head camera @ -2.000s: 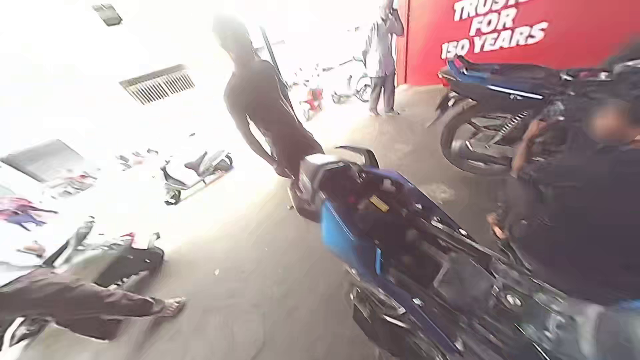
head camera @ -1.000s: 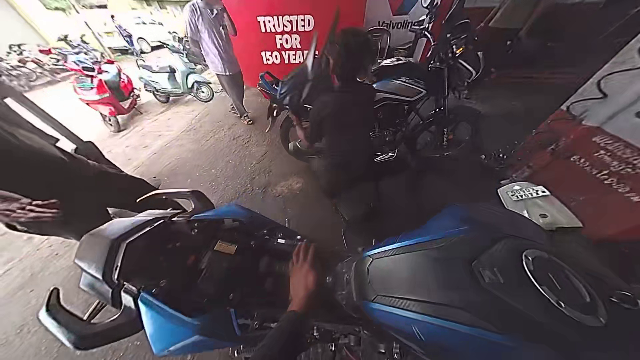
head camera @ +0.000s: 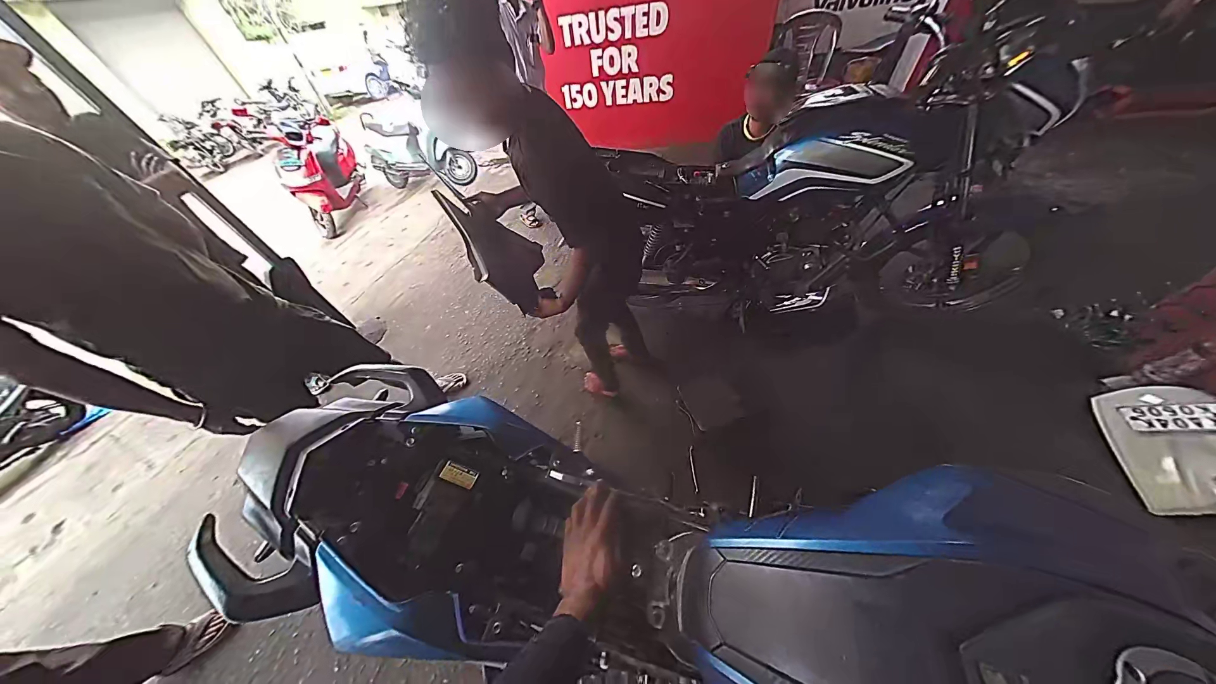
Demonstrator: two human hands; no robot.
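A blue and black motorcycle (head camera: pixel 836 589) stands in front of me with its seat off, so the dark bay under the seat (head camera: pixel 418 513) lies exposed. Within that bay is a battery or box with a yellow label (head camera: pixel 459 475). One hand of mine (head camera: pixel 589 551), which looks like my left, rests palm down on the frame between the bay and the fuel tank. Its fingers lie close together, pointing away from me, and no object shows in it. The grab rail (head camera: pixel 252 589) is at the tail, left of the hand. My right hand is out of view.
Beyond the motorcycle a person (head camera: pixel 579 180) in dark clothes holds a dark panel (head camera: pixel 499 252). Another motorcycle (head camera: pixel 807 209) stands behind, with a person (head camera: pixel 760 114) beside it. At the left a person (head camera: pixel 171 266) is close to the tail. A light panel with a plate (head camera: pixel 1164 451) lies at the right.
The person in dark clothes, low by the other motorcycle one second ago, now stands bent over with a dark panel in hand. My hand stays on the frame. The view has swung since two seconds ago.
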